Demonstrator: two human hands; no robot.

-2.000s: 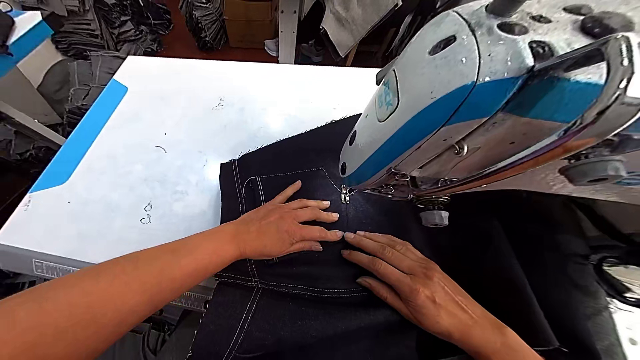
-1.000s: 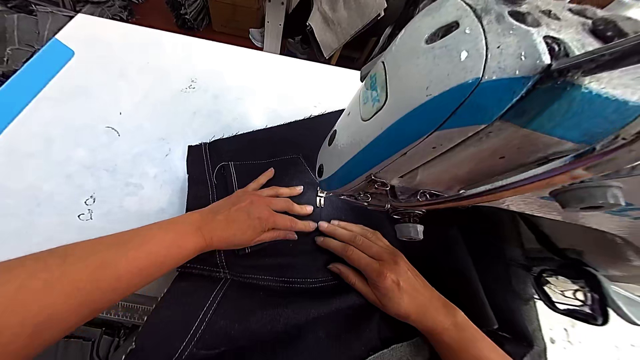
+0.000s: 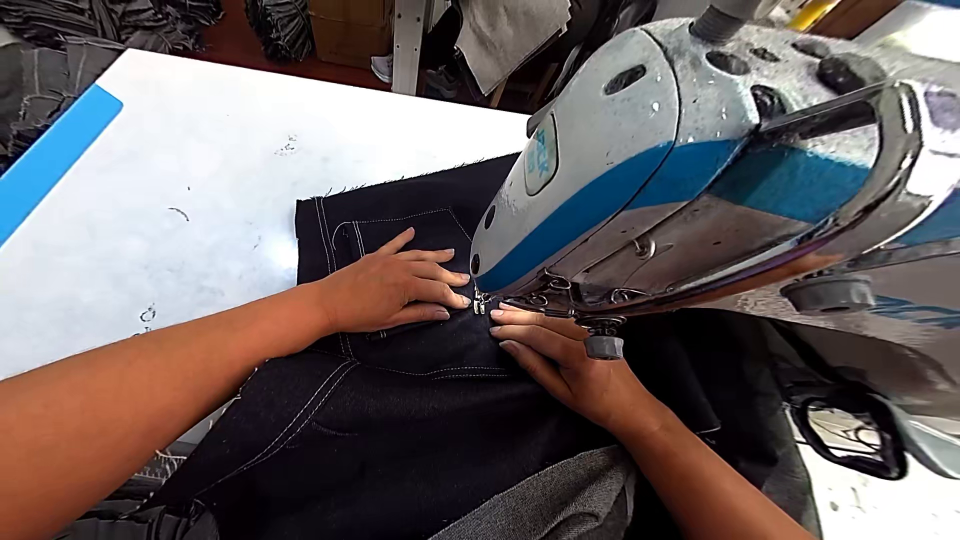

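A dark denim garment panel [image 3: 420, 420] with a stitched patch pocket [image 3: 427, 225] lies under the head of an industrial sewing machine [image 3: 585, 180]. The metal presser foot [image 3: 480, 301] rests on the denim near the pocket's edge. My left hand [image 3: 394, 289] lies flat on the pocket, fingers spread, its fingertips just left of the foot. To the right of the foot, my right hand [image 3: 559, 356] presses on the denim, fingers slightly bent, partly behind the machine's thumb nut [image 3: 604, 345]. Neither hand grips anything that I can see. The needle tip cannot be made out.
The white machine table [image 3: 202, 172] has a blue edge strip [image 3: 56, 157] and a few loose threads. Bundles of dark cloth [image 3: 112, 22] lie beyond it at the upper left. A black-rimmed loop [image 3: 851, 435] is at the right. A shoe [image 3: 382, 68] shows beyond the table.
The denim has turned a little under the foot. My left fingertips have come closer to the foot, and my right hand has moved up beside it.
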